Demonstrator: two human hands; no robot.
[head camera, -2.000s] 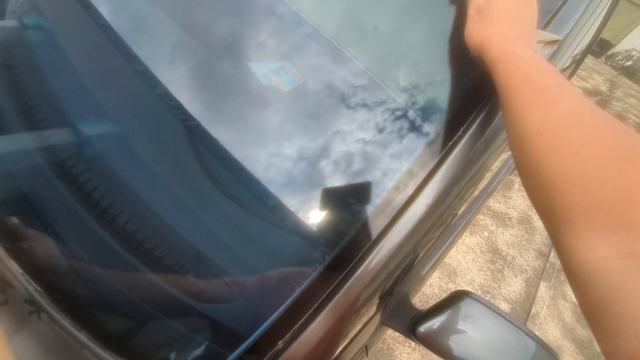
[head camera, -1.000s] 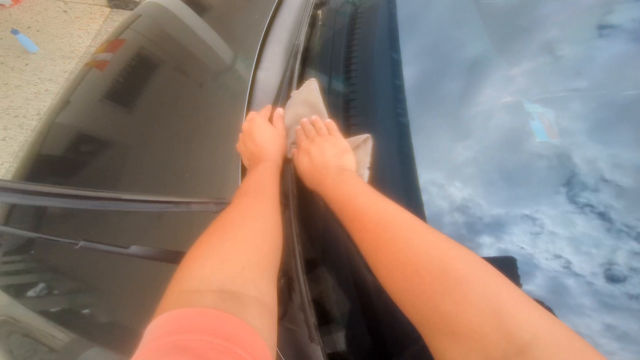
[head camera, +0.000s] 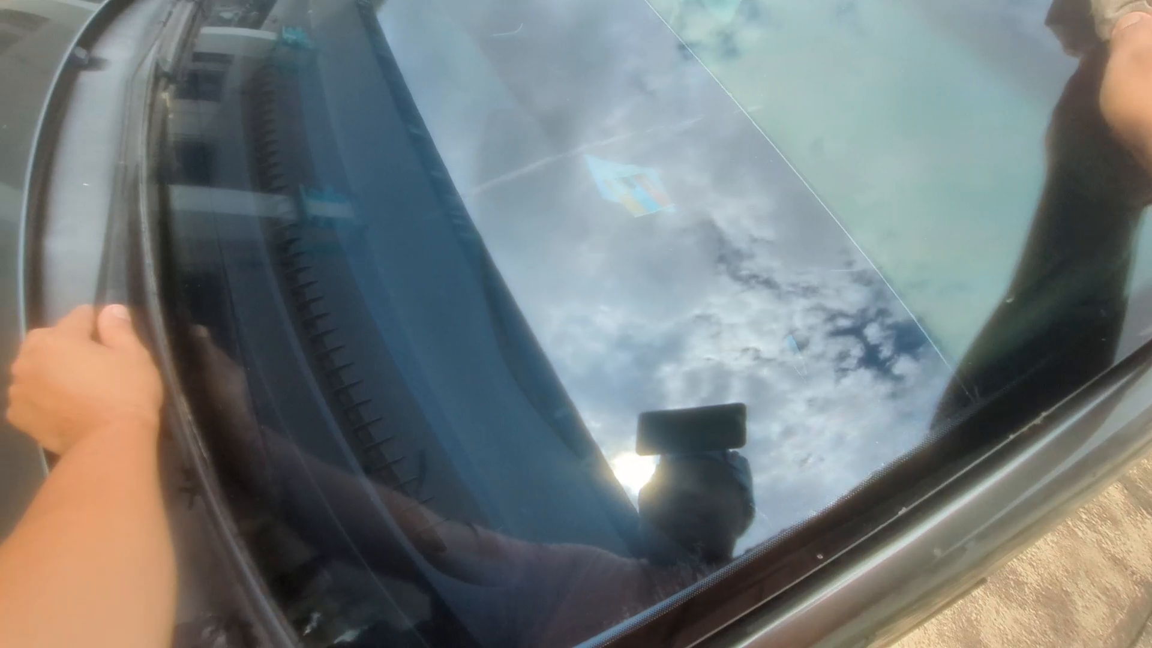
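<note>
A car windshield (head camera: 558, 288) fills most of the head view, with clouds and the wearer's dark reflection in it. At the left, my left hand (head camera: 85, 378) rests with curled fingers at the hood's rear edge, beside the cowl (head camera: 76, 207); its fingertips are partly hidden. At the upper right edge, my right hand (head camera: 1129, 90) is only partly in view, over the glass, with a grey-beige cloth (head camera: 1116, 13) at its fingers. The cloth is mostly cut off by the frame.
The black windshield pillar (head camera: 945, 522) runs diagonally along the lower right. Sunlit, rough ground (head camera: 1053, 567) lies beyond it. The dark car hood (head camera: 22, 117) is at the far left. Through the glass a dashboard (head camera: 432, 297) shows.
One second ago both hands were together at the windshield's base with the cloth. Now they are far apart, the right one higher on the glass. The view has turned.
</note>
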